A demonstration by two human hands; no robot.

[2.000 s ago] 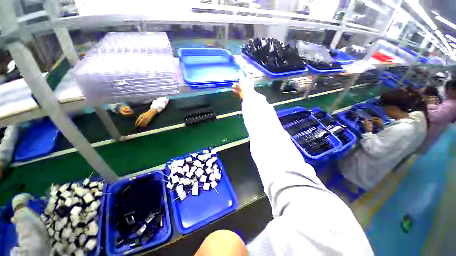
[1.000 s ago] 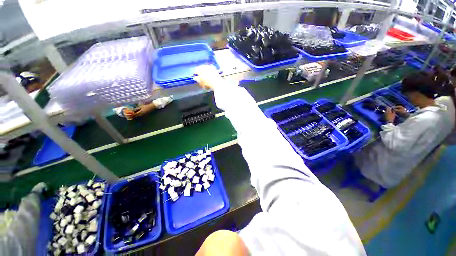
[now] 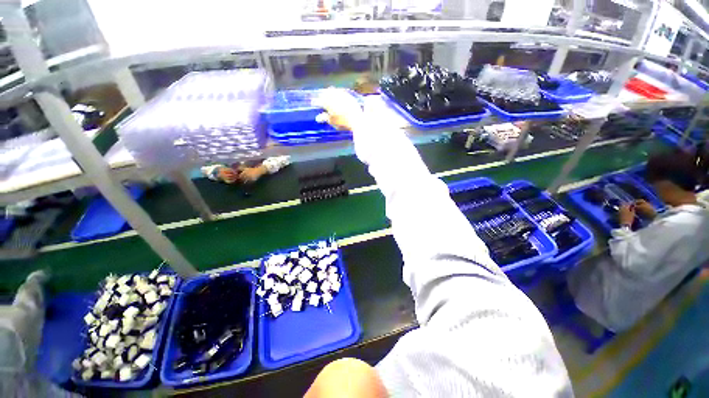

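Observation:
My right arm, in a white sleeve, reaches up to the shelf. My right hand (image 3: 336, 115) is small and blurred at the front right part of a blue tray (image 3: 295, 126); I cannot tell whether its fingers grip the tray. My left hand is out of the picture. Low in front stand a blue tray (image 3: 307, 338) with white-and-black blocks (image 3: 299, 278) heaped at its far end, a blue tray of black housings (image 3: 208, 322), and a tray heaped with more white-and-black blocks (image 3: 128, 326).
Stacked clear blister trays (image 3: 198, 116) stand on the shelf left of my hand, a tray of black parts (image 3: 434, 93) right of it. Black units (image 3: 323, 185) stand on the green belt (image 3: 256, 225). Filled trays (image 3: 501, 229) and a coworker (image 3: 645, 249) are right, another coworker's sleeve (image 3: 23, 319) left.
My right hand has moved left, from the shelf tray's right edge to over its front right part. The view has shifted. The coworker's hand at far left has moved further out.

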